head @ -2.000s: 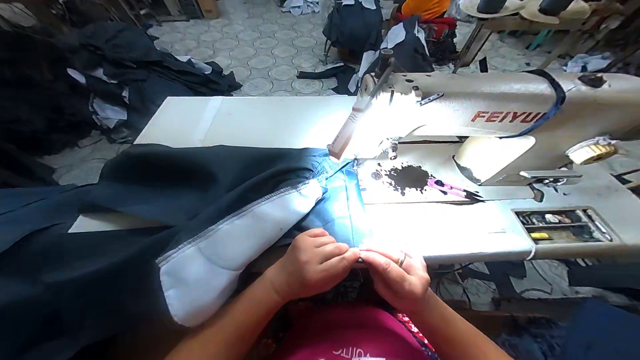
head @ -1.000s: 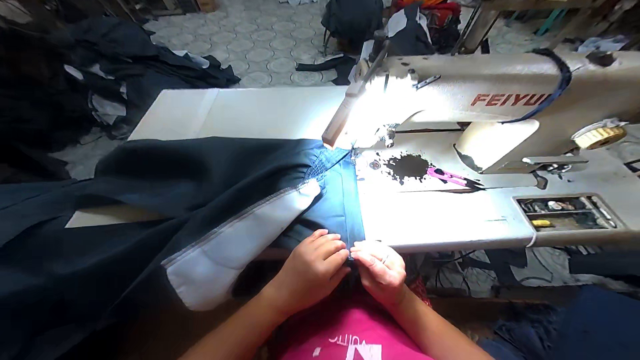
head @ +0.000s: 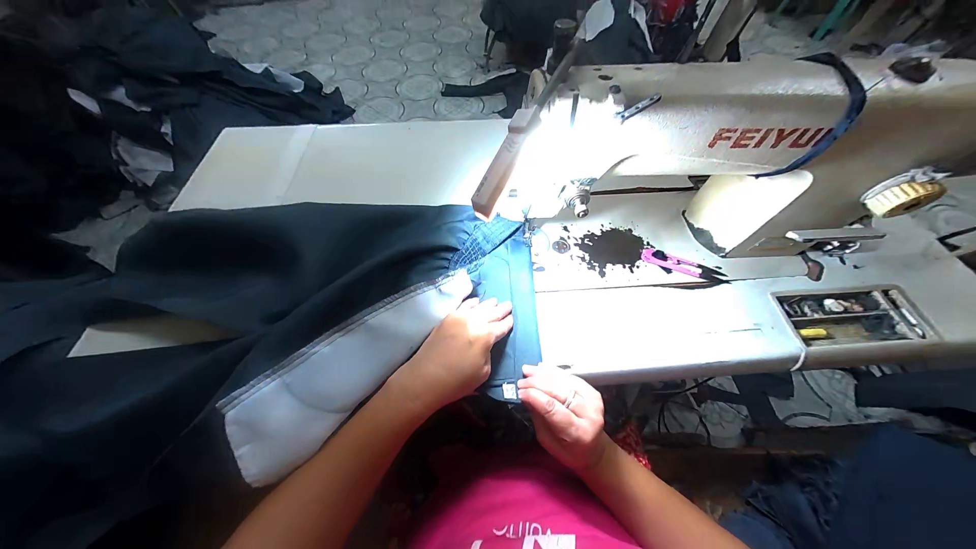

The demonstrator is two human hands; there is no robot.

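A dark navy garment with a white pocket lining lies over the sewing machine table. Its blue waistband runs from under the needle area of the sewing machine towards me. My left hand rests on the cloth beside the waistband, fingers spread and pressing lightly. At the near end of the waistband, by a small white label, my right hand pinches the edge between thumb and fingers. The lamp's glare hides the needle.
Pink-handled thread snips lie on the machine bed beside a dark worn patch. A recessed tray at the right holds small parts. Dark fabric is heaped on the floor at the back left, with more cloth at the lower right.
My left hand has left the waistband's near end, where both hands were together, and moved up onto the cloth nearer the machine. My right hand remains at that end.
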